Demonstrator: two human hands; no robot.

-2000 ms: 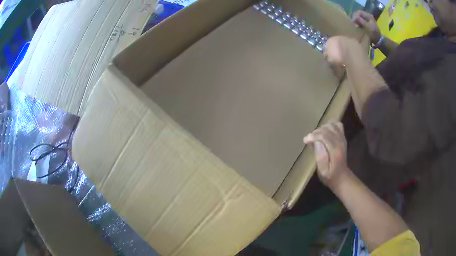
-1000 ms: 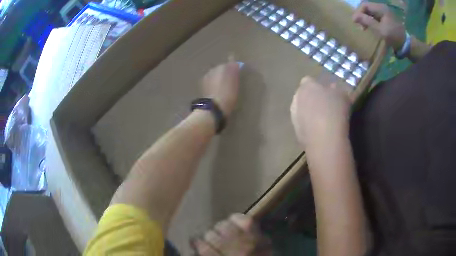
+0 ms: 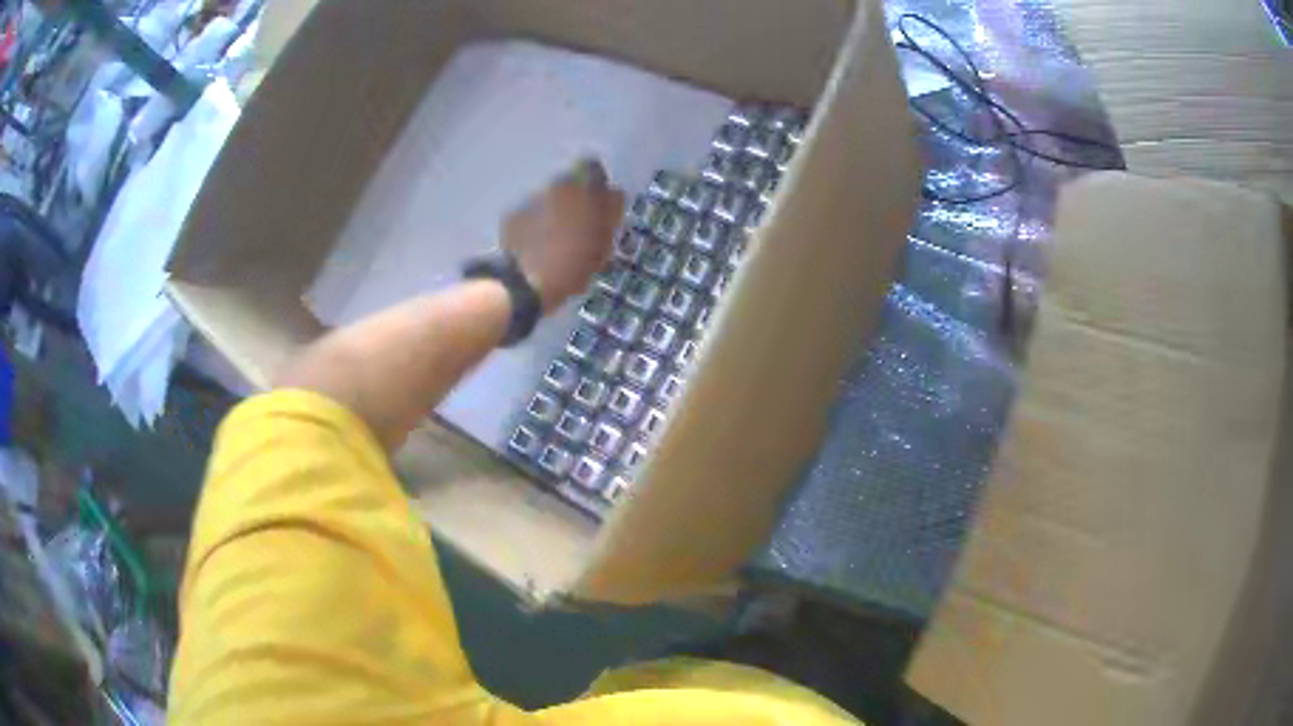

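My left hand [image 3: 563,234], with a black wristband and yellow sleeve, is inside the smaller carton [image 3: 766,383], above the white layer sheet [image 3: 482,128]. Its fingers are bent together and blurred. A small dark spot shows at the fingertips; whether it is a held part cannot be told. Small metal parts [image 3: 641,295] with dark square faces stand in tight rows along the carton's right side, just right of my hand. My right hand is out of the picture; only yellow cloth shows at the bottom edge.
Loose white sheets [image 3: 135,270] hang left of the carton. Bubble wrap [image 3: 908,426] with a black cable [image 3: 978,128] lies to its right. The larger carton's creased flap [image 3: 1134,426] is at far right.
The view has swung from the larger carton to the smaller one. My left hand has left the larger carton's floor and is now in the smaller carton. My right hand and the other person have left view.
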